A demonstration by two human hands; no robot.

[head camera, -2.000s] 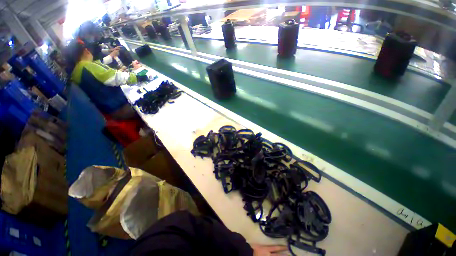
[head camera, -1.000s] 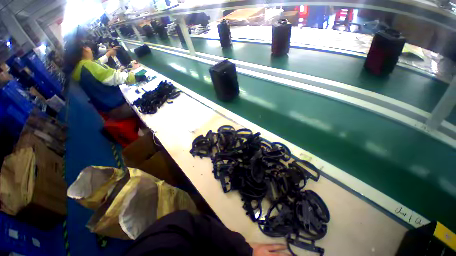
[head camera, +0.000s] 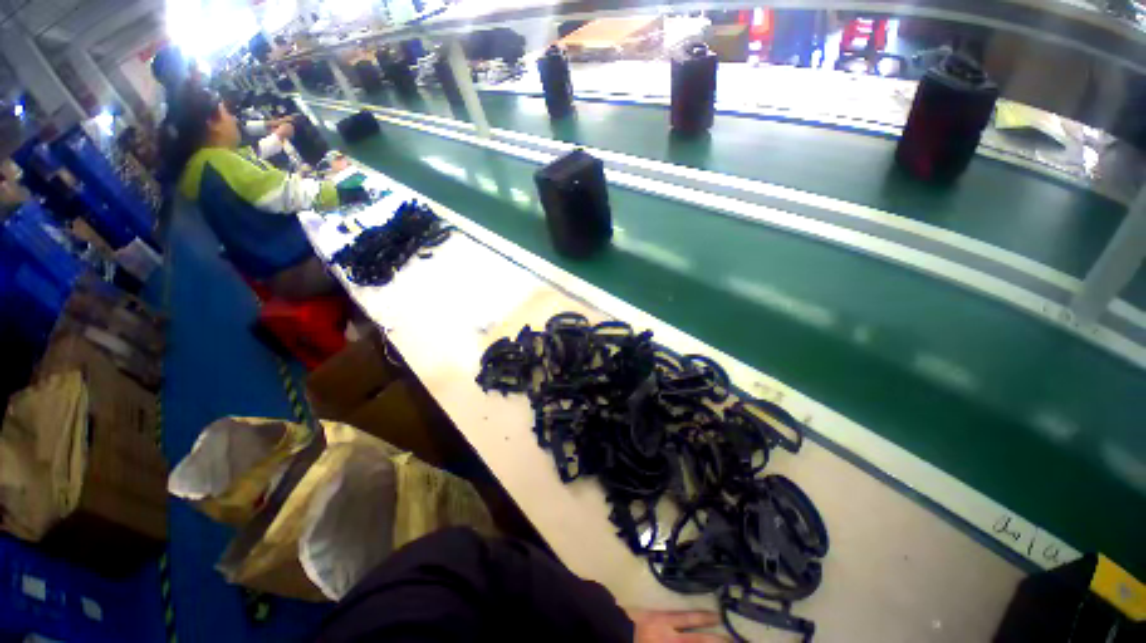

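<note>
A tangled pile of black curved handles (head camera: 666,440) lies on the pale bench in front of me. My left hand (head camera: 679,626) is at the bottom edge, partly cut off, below a dark sleeve. It rests flat on the bench beside the lowest handle (head camera: 769,615); whether the fingertips touch that handle is unclear. My right hand is out of the picture. A black box-shaped housing (head camera: 574,204) stands on the green belt beyond the bench.
More housings (head camera: 945,119) stand on the far belt behind white rails (head camera: 779,214). A yellow-and-black screw feeder (head camera: 1083,600) is at lower right. Open paper sacks (head camera: 333,509) stand left of the bench. A person (head camera: 251,189) sits farther up by another handle pile (head camera: 390,244).
The near housing has moved slightly right along the belt. The far housings have shifted left. My left hand has stayed in place.
</note>
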